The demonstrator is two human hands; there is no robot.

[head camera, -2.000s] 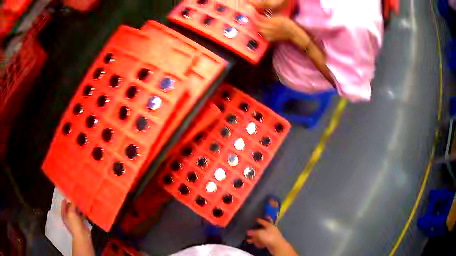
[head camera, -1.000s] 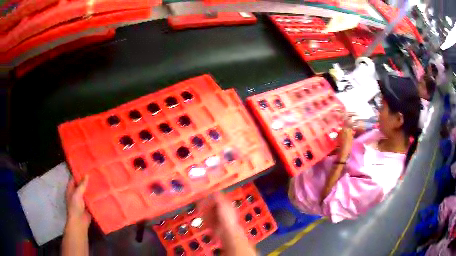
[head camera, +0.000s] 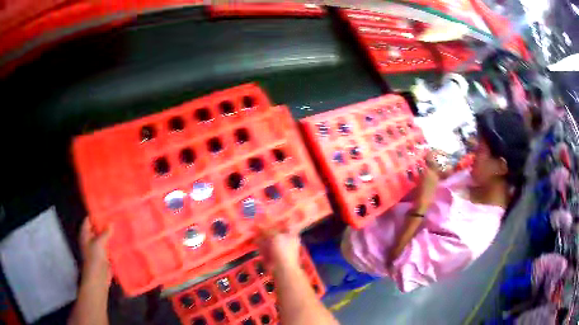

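Observation:
An orange-red compartment tray (head camera: 130, 174) lies stacked on another in front of me, holding several round black watch bodies (head camera: 235, 181); some look silvery from glare. Its left columns have bare cells. My left hand (head camera: 95, 244) is on the tray's left edge, thumb on top, fingers hidden beneath. My right hand (head camera: 279, 244) is at the tray's front edge, blurred, its fingers over the rim; I cannot tell whether it grips. A lower tray (head camera: 238, 295) with round bodies shows partly beneath, behind my right forearm.
A seated person in a pink smock (head camera: 438, 238) reaches over another filled tray (head camera: 368, 159) at the right. A white sheet (head camera: 39, 263) is at the lower left. More red trays (head camera: 397, 54) lie at the back of the green bench (head camera: 286, 60). A blue stool (head camera: 336, 263) stands below.
Over two seconds the view has swung toward the bench and seated person. My right hand has come up from below to the tray's front edge. My left hand has stayed at the left edge.

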